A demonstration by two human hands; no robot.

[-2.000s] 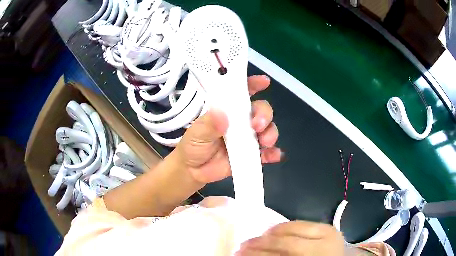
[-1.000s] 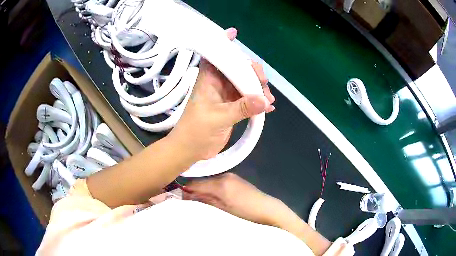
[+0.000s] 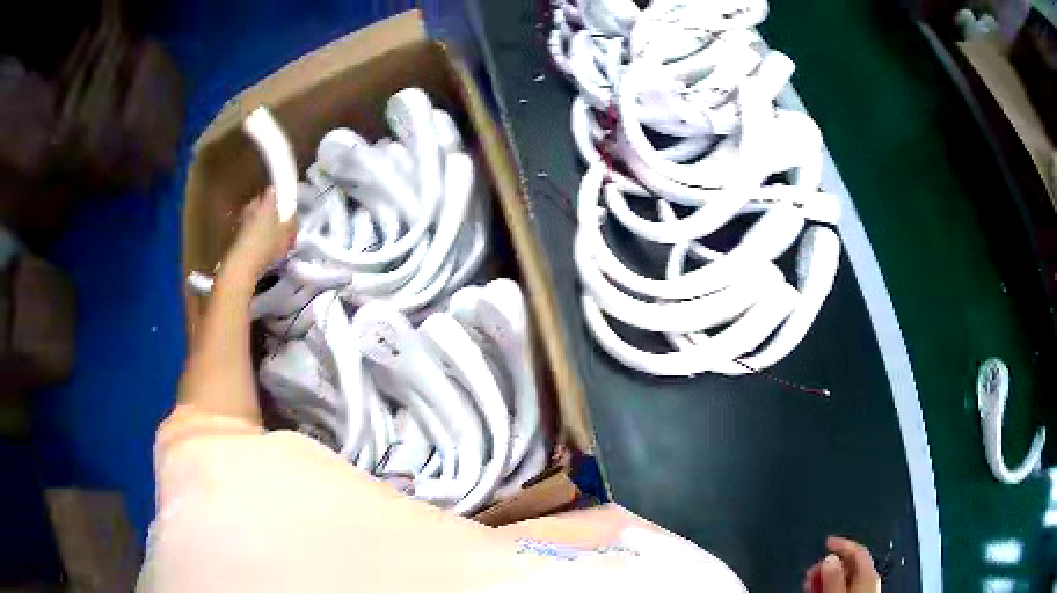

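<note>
My left hand (image 3: pixel 272 238) is at the left side of the cardboard box (image 3: pixel 527 249), closed around a white curved neck fan arm (image 3: pixel 275 162) whose one end sticks up above the fingers. The grip is partly hidden and slightly blurred. Many more white arms (image 3: pixel 400 359) fill the box in two heaps. My right hand (image 3: pixel 846 568) is small at the bottom right, cut off by the edge, with fingers bent; no object shows clearly in it.
A tangled pile of white arms (image 3: pixel 695 197) with thin wires lies on the black bench (image 3: pixel 742 452), beside the pale edge rail (image 3: pixel 887 336). One arm (image 3: pixel 999 423) lies on the green conveyor (image 3: pixel 916 209). Blue floor and brown boxes show at the left.
The view has swung left, towards the box. My left hand has moved from over the bench into the box. My right hand has moved away from it, to the lower right.
</note>
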